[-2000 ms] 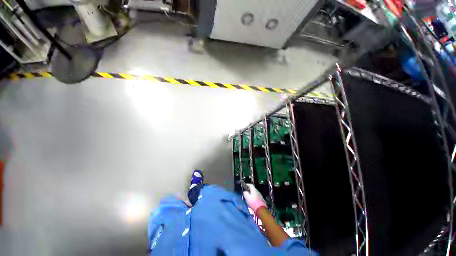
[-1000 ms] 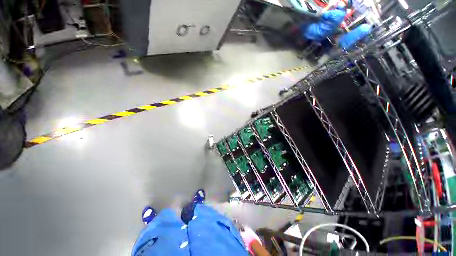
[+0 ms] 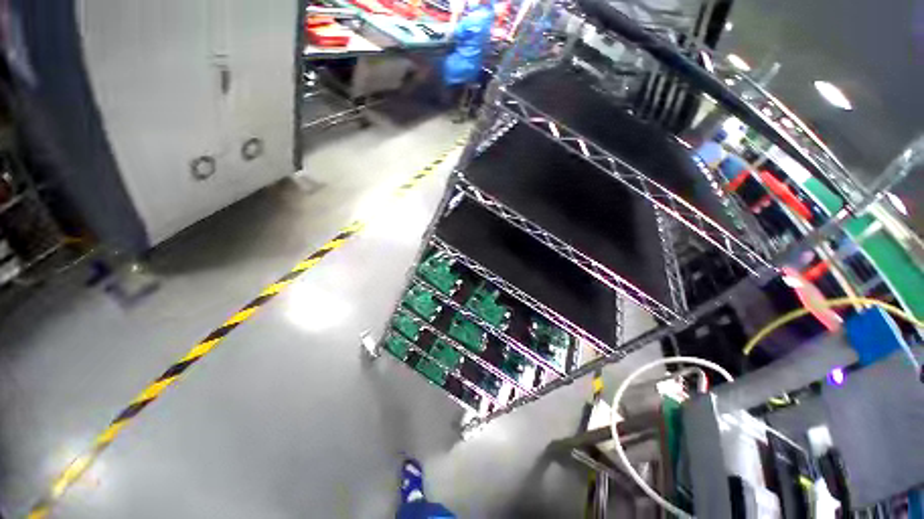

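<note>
A wire shelving trolley (image 3: 578, 248) with chrome zigzag-edged shelves stands just ahead and to the right. Its upper shelves carry flat black liners (image 3: 557, 188). Green circuit boards (image 3: 466, 331) lie in rows on its lower shelves. Neither my left hand nor my right hand is in the picture. Only a blue shoe (image 3: 410, 480) and a bit of blue smock (image 3: 426, 510) show at the bottom edge.
A grey-white cabinet (image 3: 187, 112) stands at the upper left. Yellow-black tape (image 3: 218, 335) crosses the grey floor. A person in blue (image 3: 467, 46) is at a far bench. Machinery (image 3: 770, 436) with a white hose (image 3: 620, 405) is at the lower right.
The view has swung right, so the trolley sits nearer the middle and more machinery shows at right. My gloved right hand, seen earlier at the bottom, has left the picture.
</note>
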